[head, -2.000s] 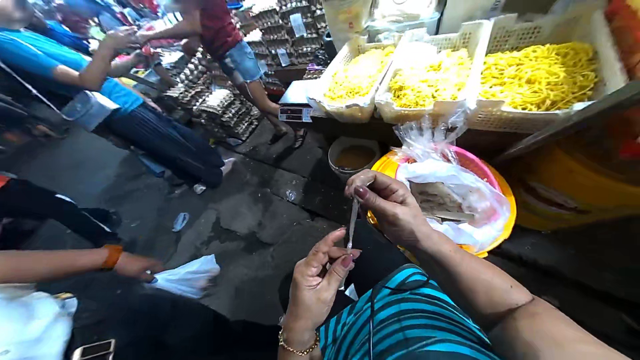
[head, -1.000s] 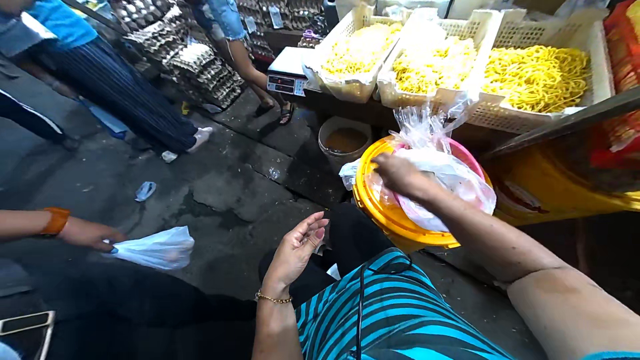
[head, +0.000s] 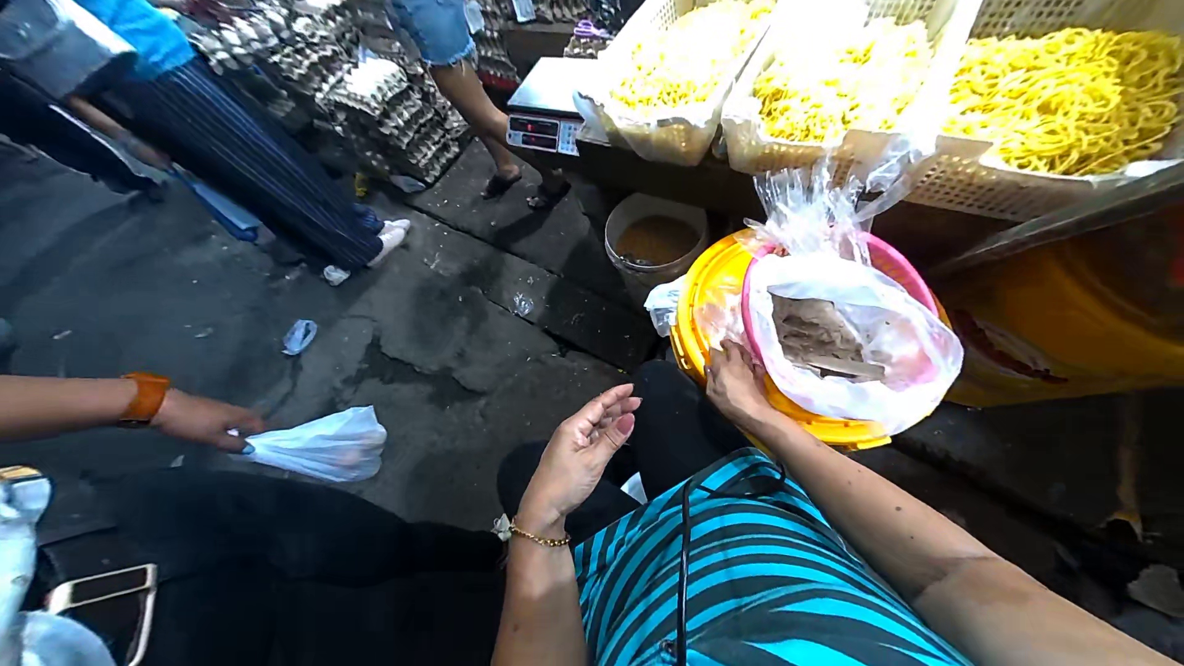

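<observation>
My left hand (head: pixel 583 449), with a gold bracelet at the wrist, is raised above my lap, its fingers loosely curled and apart with nothing seen in them. My right hand (head: pixel 735 384) reaches to the left side of a round yellow plastic lid (head: pixel 698 305), beside a pink basket (head: pixel 902 268). Its fingertips are partly hidden, so whether they hold anything cannot be told. In the basket lies a white plastic bag (head: pixel 888 402), open at the top, with greyish-brown flat pieces (head: pixel 814 333) inside. A bunched clear plastic bag (head: pixel 814 217) stands at the basket's far edge.
Crates of yellow noodles (head: pixel 1064 102) stand at the upper right, beside a digital scale (head: pixel 546 111). Below is a bucket of brownish contents (head: pixel 647 245). Stacked egg trays (head: pixel 398 120) are behind. At left, another person's hand (head: pixel 208 421) holds a white plastic bag (head: pixel 324 446).
Two seconds ago both my hands were together on a thin pale strip; they are now apart. My right hand has moved to the yellow lid, and the basket's white bag shows its contents again.
</observation>
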